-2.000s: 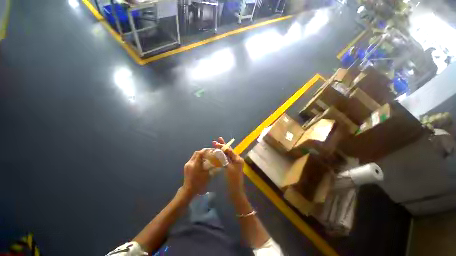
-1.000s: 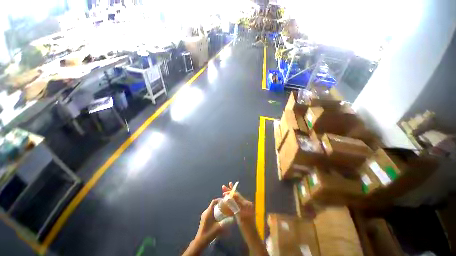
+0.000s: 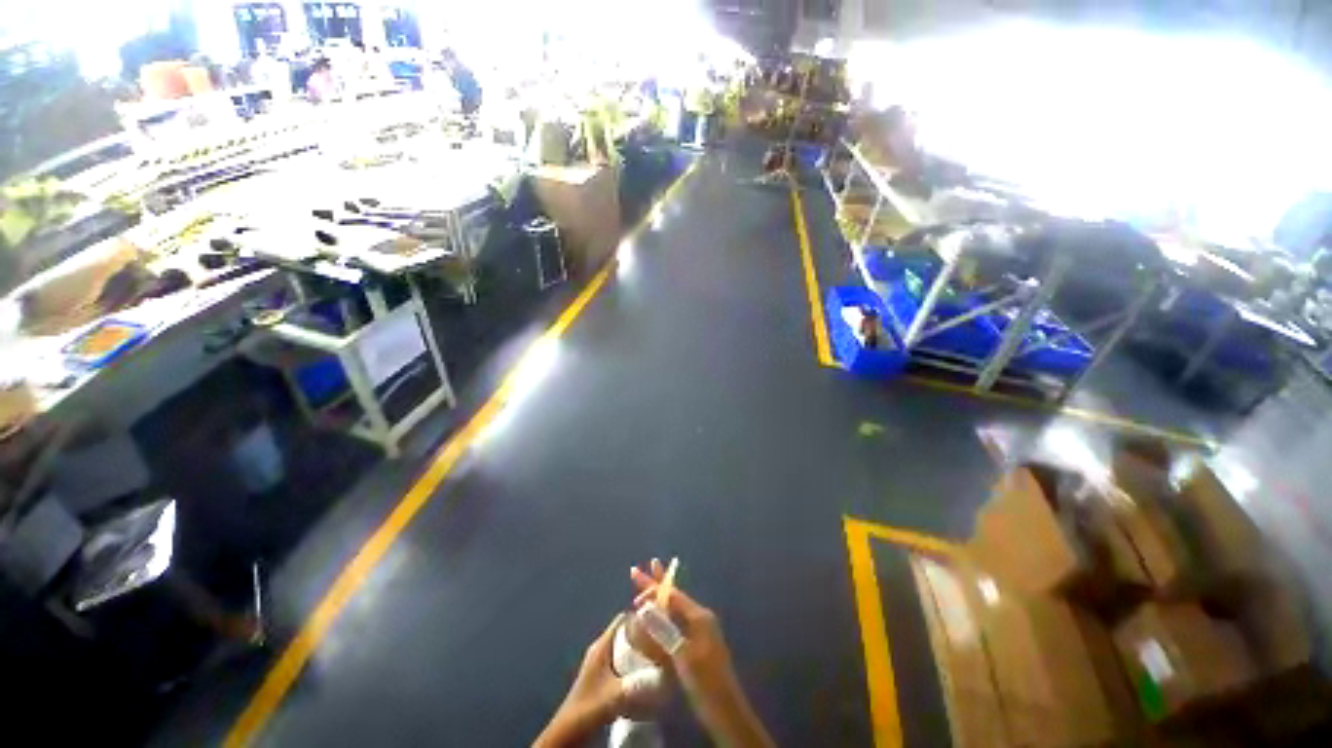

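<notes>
A small pale squeeze bottle (image 3: 633, 650) is held upright in front of me at the bottom centre. My left hand (image 3: 590, 693) is wrapped around its left side. My right hand (image 3: 704, 665) is at its top right, with the fingers closed around a pale yellowish pointed nozzle (image 3: 668, 582) that sticks up. White wrap or a white part shows between the fingers. Whether nozzle and bottle touch is hidden by the fingers.
A grey floor aisle with yellow lines (image 3: 424, 490) runs ahead. On the left are a long bench covered with parts and a white-framed cart (image 3: 389, 365). On the right are cardboard boxes (image 3: 1191, 643), a blue bin (image 3: 865, 333) and a metal-framed rack.
The view has swung up and along the aisle; the boxes have shifted to the lower right and benches show at left. Both hands keep the bottle and nozzle in front.
</notes>
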